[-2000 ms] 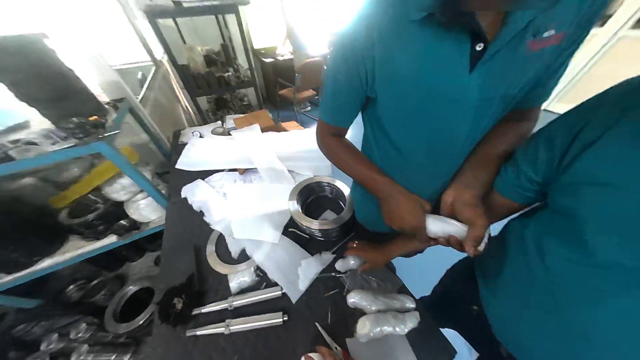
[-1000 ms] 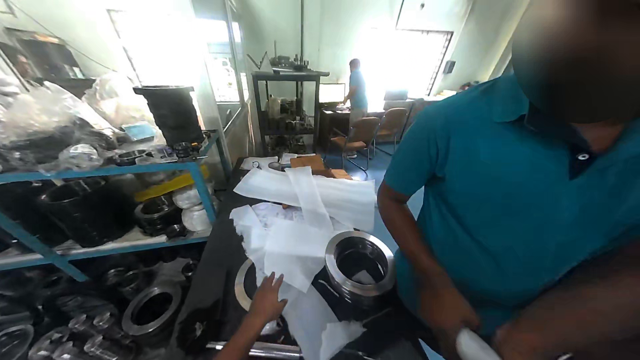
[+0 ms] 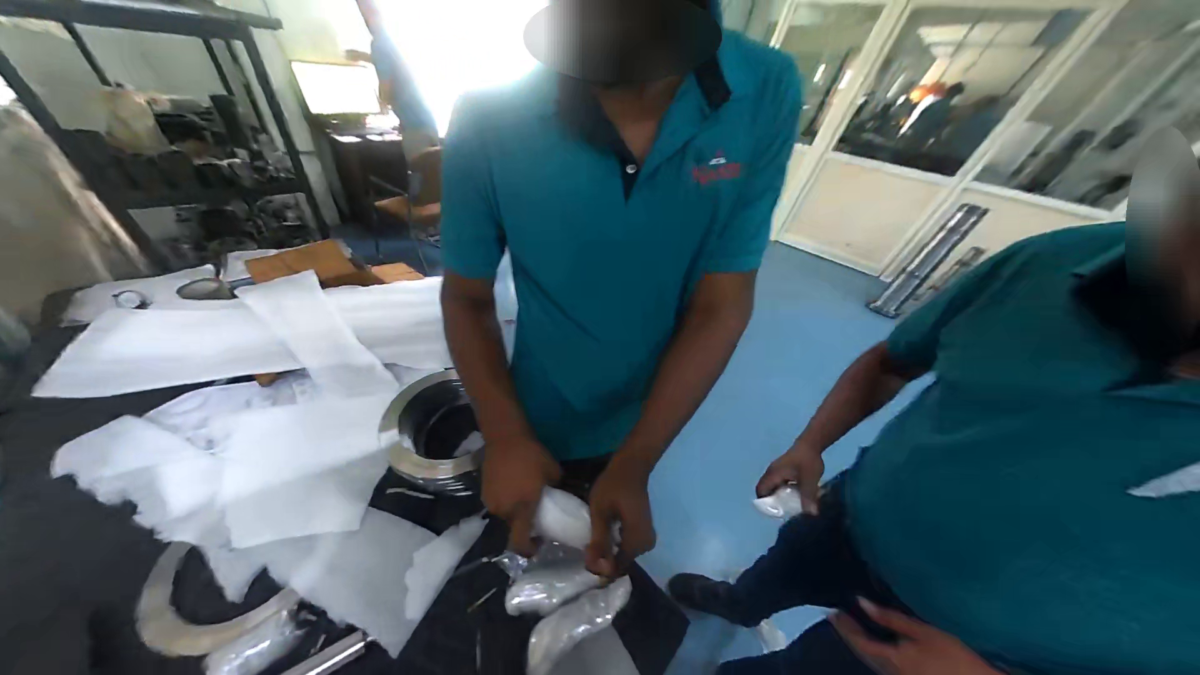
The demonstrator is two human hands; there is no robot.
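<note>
Neither of my hands can be made out. Across the table, a co-worker's hands [image 3: 581, 525] hold a white wrapped piece [image 3: 562, 517] above plastic-wrapped pieces [image 3: 577, 623]. Left of these hands stands a thick metal ring [image 3: 412, 450] with a dark inside. White foam sheets [image 3: 291, 459] cover much of the black table. A flat metal ring [image 3: 155, 600], a wrapped part [image 3: 258, 647] and a metal rod [image 3: 328, 656] lie near the lower left. Whose hand [image 3: 900, 642] shows at the lower right edge cannot be told for sure.
A second co-worker [image 3: 1022, 450] stands at the right, a small wrapped piece [image 3: 783, 499] in one hand. Brown cardboard [image 3: 309, 262] lies at the table's back. Behind are a dark metal rack [image 3: 178, 192] and metal profiles [image 3: 928, 262] against a glazed partition.
The hand that was over the foam sheets is no longer there. The co-worker's hands are now low over the wrapped pieces. The view has swung right and down.
</note>
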